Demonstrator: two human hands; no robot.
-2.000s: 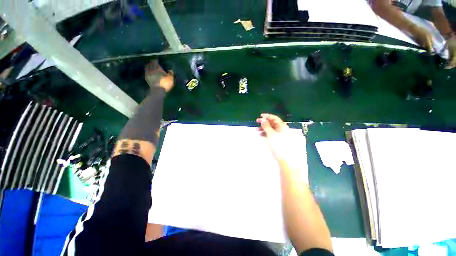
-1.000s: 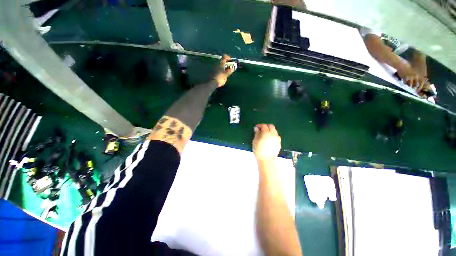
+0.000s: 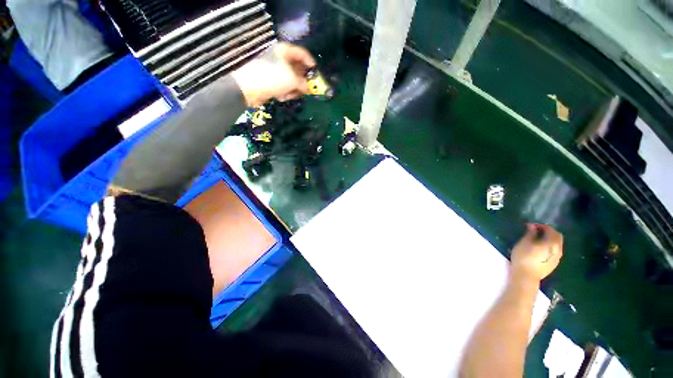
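My left hand holds a unit with a yellow block at its fingertips, above the heap of unfinished units with tangled black cords and yellow blocks. My right hand is over the green belt beyond the right edge of the white sheet; its fingers are curled near a small dark spot, and I cannot tell whether it holds anything. A small white and silver piece lies on the belt to the left of my right hand.
Blue bins stand at left, one with a brown base. Ridged stacked trays are behind them. A grey post rises past the sheet's far corner. Crumpled white paper lies lower right. More trays sit across the belt.
The view has swung left. My left hand has moved from the belt to above the heap, carrying the unit. My right hand stays by the belt's near side.
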